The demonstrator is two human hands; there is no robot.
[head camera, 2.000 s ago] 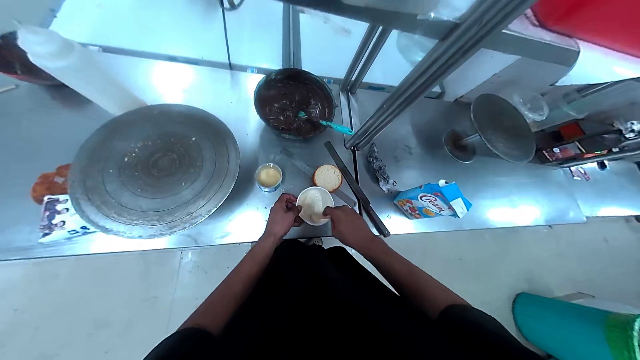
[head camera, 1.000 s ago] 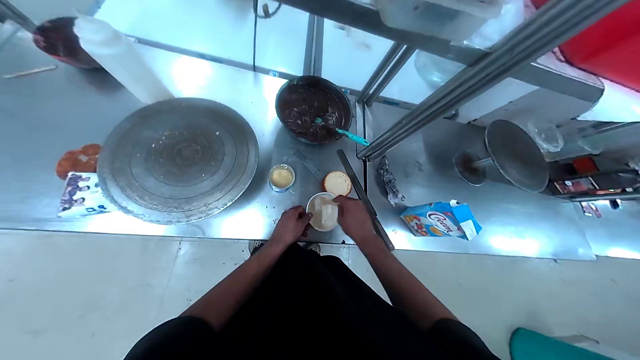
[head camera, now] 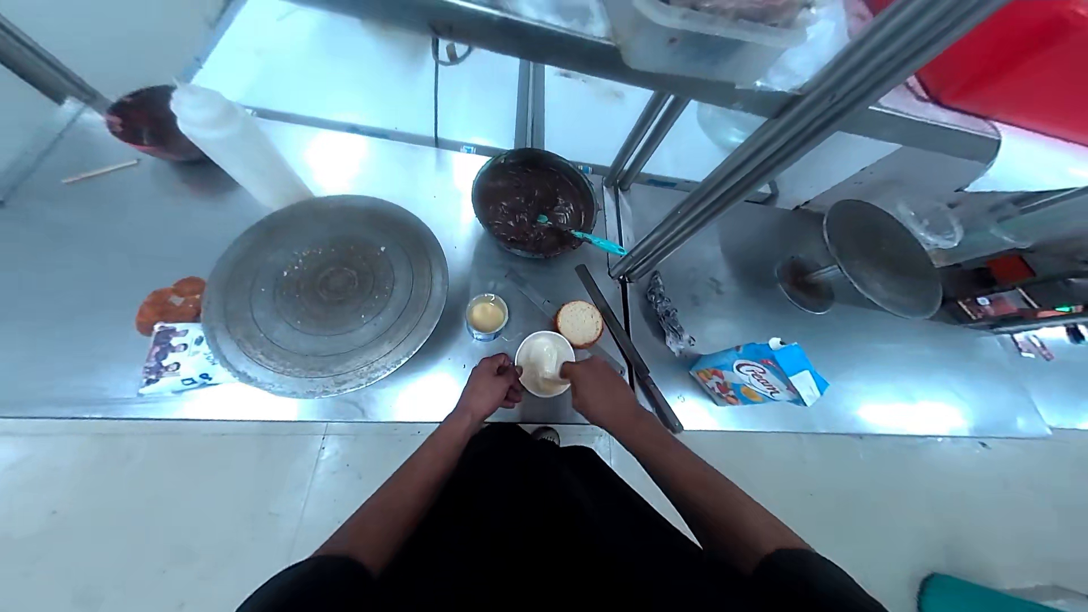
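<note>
My left hand [head camera: 492,385] grips the left rim of a small white cup [head camera: 533,384] near the counter's front edge. Over the cup's right side, my right hand [head camera: 597,388] has its fingertips at a pale, creamy mass inside; whether it holds a small utensil is hard to tell. A round piece of sponge cake [head camera: 579,324] lies just behind the cup. To the left stands an open tin of pale yellow cream [head camera: 487,315]. A long knife [head camera: 619,330] lies right of the cake, and a flat metal blade [head camera: 529,291] lies partly hidden behind it.
Farther back is a bowl of dark chocolate [head camera: 527,200] with a turquoise spatula [head camera: 599,244]. A round metal turntable [head camera: 327,297] fills the left side. At right are a blue cream carton [head camera: 756,375], crumpled foil [head camera: 665,311] and a metal stand [head camera: 882,259]. A shelf post [head camera: 765,153] slants overhead.
My right hand has shifted over the cup's right rim, while my left hand stays at its left side. The view has moved a little.
</note>
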